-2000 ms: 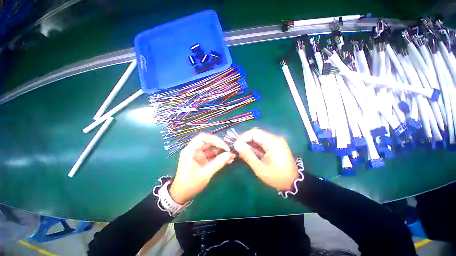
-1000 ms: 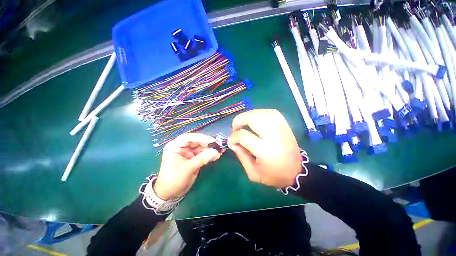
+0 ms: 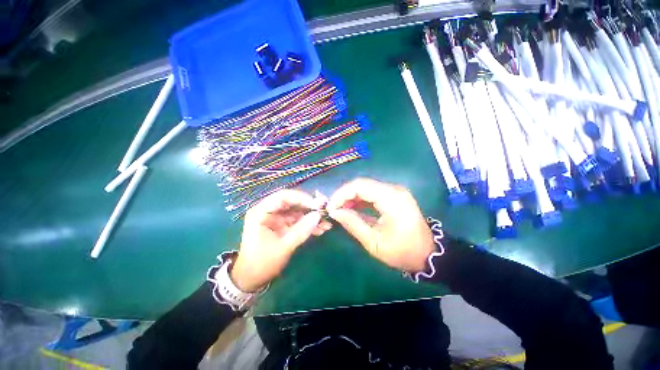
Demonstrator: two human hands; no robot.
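Observation:
My left hand (image 3: 271, 235) and my right hand (image 3: 383, 224) meet fingertip to fingertip low in the middle of the view, above the green surface. Between the fingertips are small wire ends (image 3: 320, 199), pale and blurred. My left fingers close around a small dark part that is mostly hidden, perhaps a connector housing. My right thumb and forefinger pinch at the wire ends. The rest of the harness is hidden by my hands. Unsleeved wire harnesses (image 3: 282, 137) with blue connectors lie just beyond my hands.
A blue tray (image 3: 217, 79) holding several dark housings (image 3: 275, 65) stands at the back left. Loose white sleeves (image 3: 119, 209) lie left of it. A big heap of finished harnesses (image 3: 499, 144) lies at the right, with one separate harness (image 3: 430, 130) on its left. A metal rail (image 3: 369, 27) runs behind.
My right hand has lowered and turned from its raised position over the wire ends, and still pinches there. My left hand keeps its hold. The whole view has shifted slightly with the head.

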